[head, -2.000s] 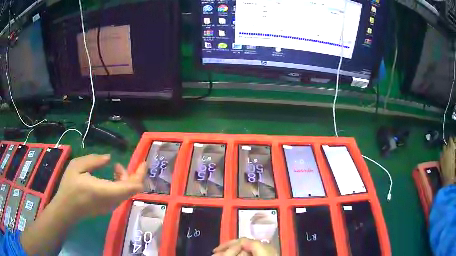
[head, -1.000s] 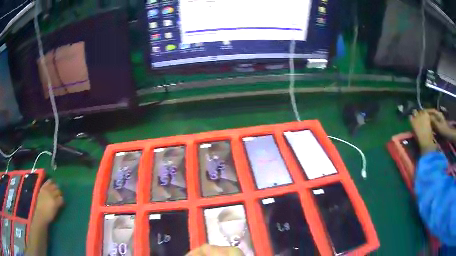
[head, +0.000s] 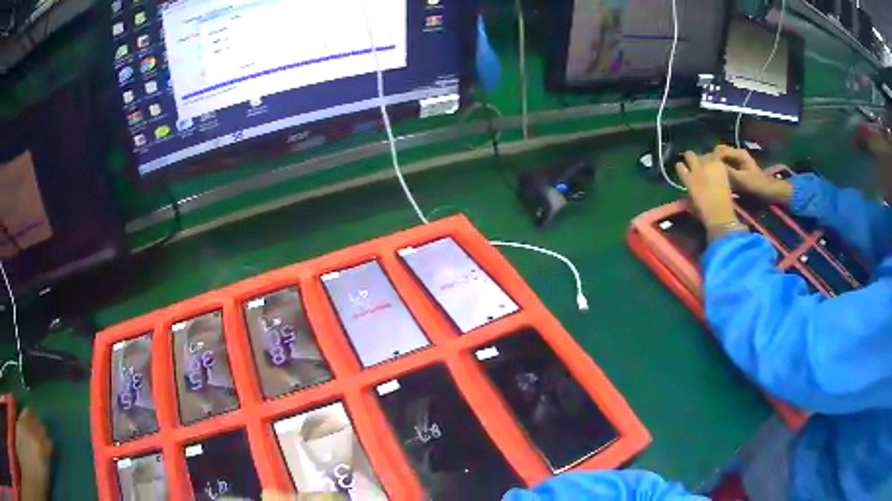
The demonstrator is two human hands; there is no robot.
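Note:
A red-orange foam tray [head: 445,354] holds two rows of phones. In the back row, three phones [head: 286,342] show a picture with large digits. The fourth phone [head: 375,313] and fifth phone [head: 458,285] are bright with small red text. In the front row, two phones [head: 321,452] show a light picture, and three phones [head: 544,399] are dark. My right hand [head: 301,496] shows only as a sliver of fingers at the bottom edge; my blue right sleeve [head: 606,485] is in view. My left hand [head: 34,455] seems to be the blurred, cut-off one at the left edge.
A neighbour in blue sleeves [head: 782,318] has both hands over another red tray [head: 665,256] at the right. A white cable [head: 548,252] lies behind my tray. A small black device [head: 554,188] with a blue light stands behind it. Monitors [head: 293,68] line the back.
The view has turned right, so the tray sits further left. The fifth back-row phone changed from plain white to showing red text. My right sleeve has come into view at the bottom.

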